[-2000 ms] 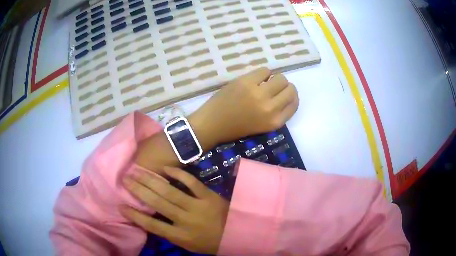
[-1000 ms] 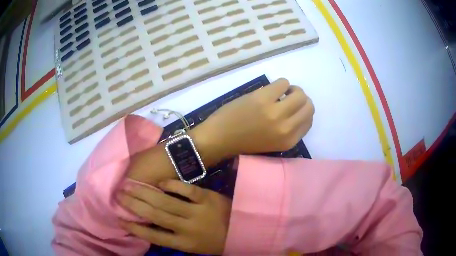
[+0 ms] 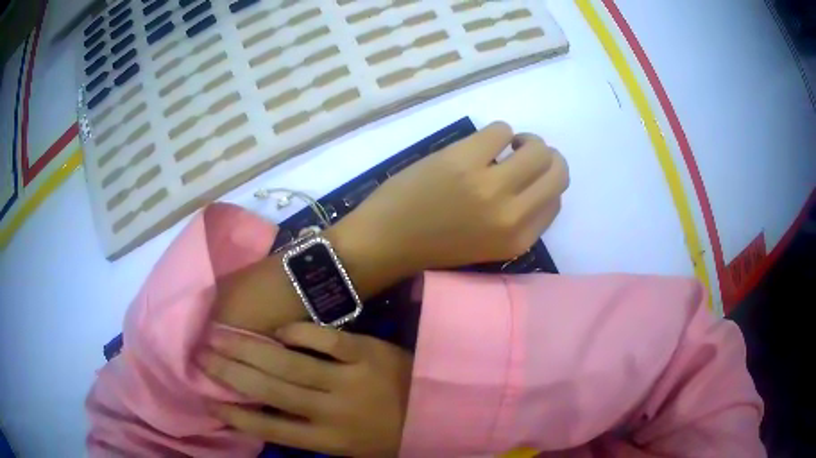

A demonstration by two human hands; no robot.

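Note:
My left hand [image 3: 474, 192] is curled into a loose fist, back up, over the black-and-blue tray [image 3: 413, 164]; no part shows in it and its palm is hidden. A smartwatch [image 3: 323, 282] with a sparkling rim and lit screen is on my left wrist, beside a thin cord bracelet [image 3: 295, 199]. My right hand [image 3: 309, 380] lies across my left forearm below the watch, fingers slightly apart on the pink left sleeve [image 3: 170, 331], holding no part. My arms cover most of the black-and-blue tray.
Beyond my hands lies the cream tray [image 3: 255, 152] with narrow tan slots. Dark oblong pieces [image 3: 127, 74] fill some slots at its upper left. Red and yellow tape lines [image 3: 667, 148] run down the white tabletop at right, with a red label [image 3: 744, 266] beside them.
The cream tray sits further up and left in view. More of the black-and-blue tray's far edge shows past my left arm. The watch screen has lit up. My right hand stays on the left sleeve.

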